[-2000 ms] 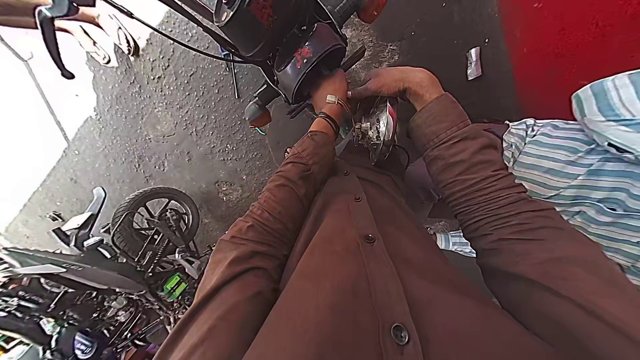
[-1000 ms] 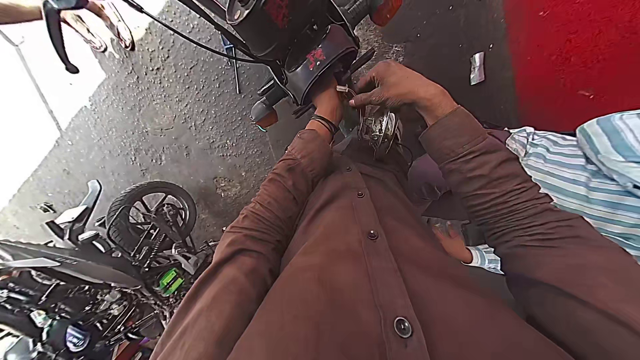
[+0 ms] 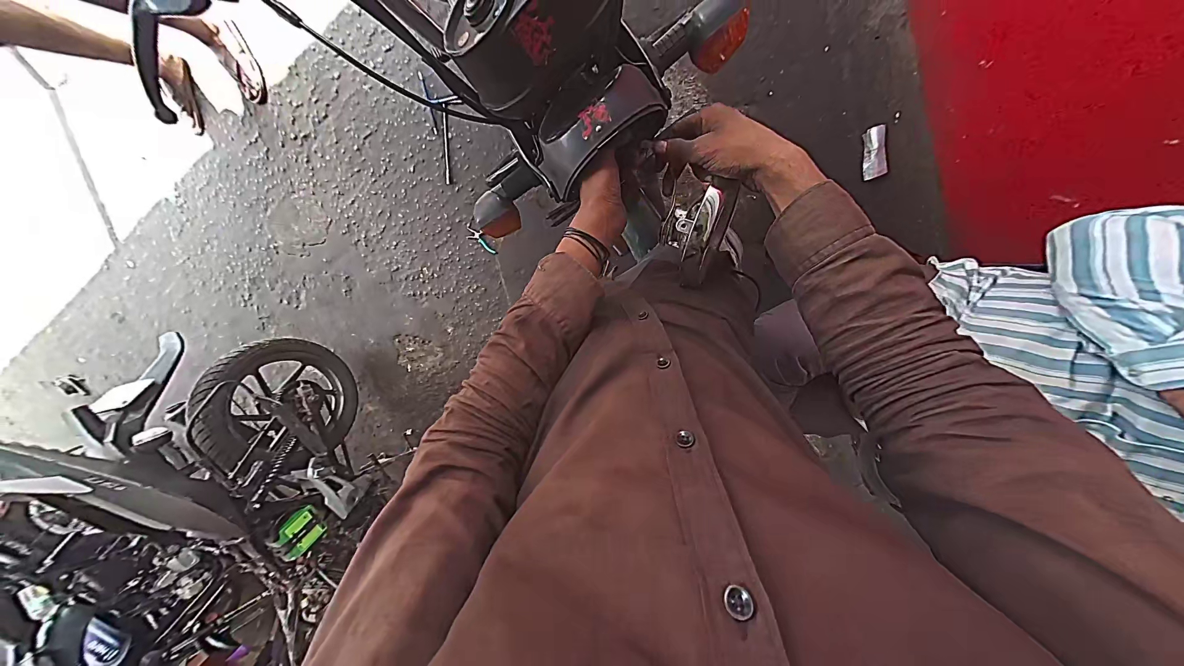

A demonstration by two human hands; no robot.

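My left hand [image 3: 603, 199] reaches into the black headlight housing [image 3: 592, 129] of a motorcycle; its fingers are hidden inside. Beside the housing's opening, my right hand [image 3: 731, 148] has thumb and fingers bent close together at some dark wires or small parts, and what it grips is too small to tell. Below my right hand a round headlight unit [image 3: 694, 227] rests against my lap. An orange turn signal [image 3: 720, 42] stands at the upper right of the housing, and another [image 3: 498, 215] at its lower left.
A T-handled tool [image 3: 446, 139] lies on the rough pavement [image 3: 305, 222]. Parked motorcycles, one with a rear wheel [image 3: 273, 398], stand at lower left. A person in a striped shirt [image 3: 1036, 324] is close on the right, by a red surface [image 3: 1054, 120]. Another person's feet [image 3: 213, 74] show at upper left.
The headlight unit has turned and now shows more edge-on below my right hand. My left hand stays in the housing.
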